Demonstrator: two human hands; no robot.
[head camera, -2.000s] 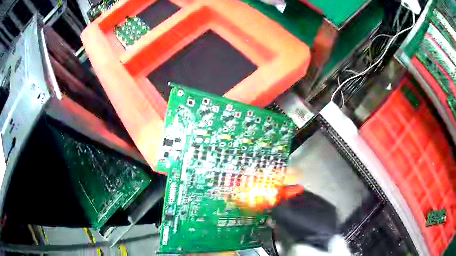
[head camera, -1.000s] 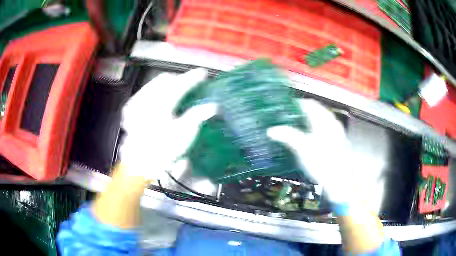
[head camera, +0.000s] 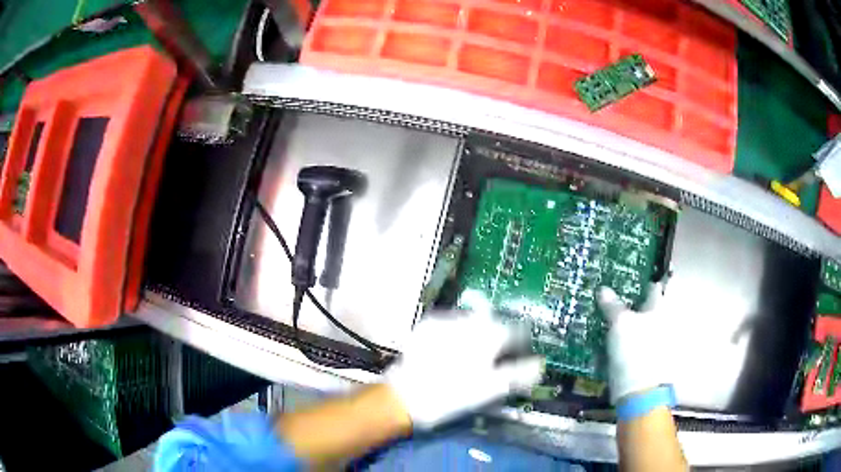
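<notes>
The large green circuit board (head camera: 553, 267) lies in the black carrier fixture (head camera: 544, 168) on the line. My left hand (head camera: 461, 364), white-gloved and slightly blurred, is over the board's lower left corner, fingers apart. My right hand (head camera: 634, 346), white-gloved with a blue wrist band, is at the board's lower right part, fingers apart, fingertips on or just above it. Neither hand visibly grips the board; exact contact is unclear. The black handheld scanner (head camera: 312, 230) lies on the metal plate left of the carrier, its cable running towards my left hand.
A red compartment tray (head camera: 516, 55) with one small green board (head camera: 615, 83) lies behind the line. A red two-window tray (head camera: 101, 198) is at left. A rack with large boards (head camera: 88, 378) is at lower left. A metal rail (head camera: 590, 152) runs along the line's far side.
The board was scanned, then held blurred in both hands above the line; now it lies flat in the carrier. The hands have moved down and no longer lift it. The scanner is now laid down.
</notes>
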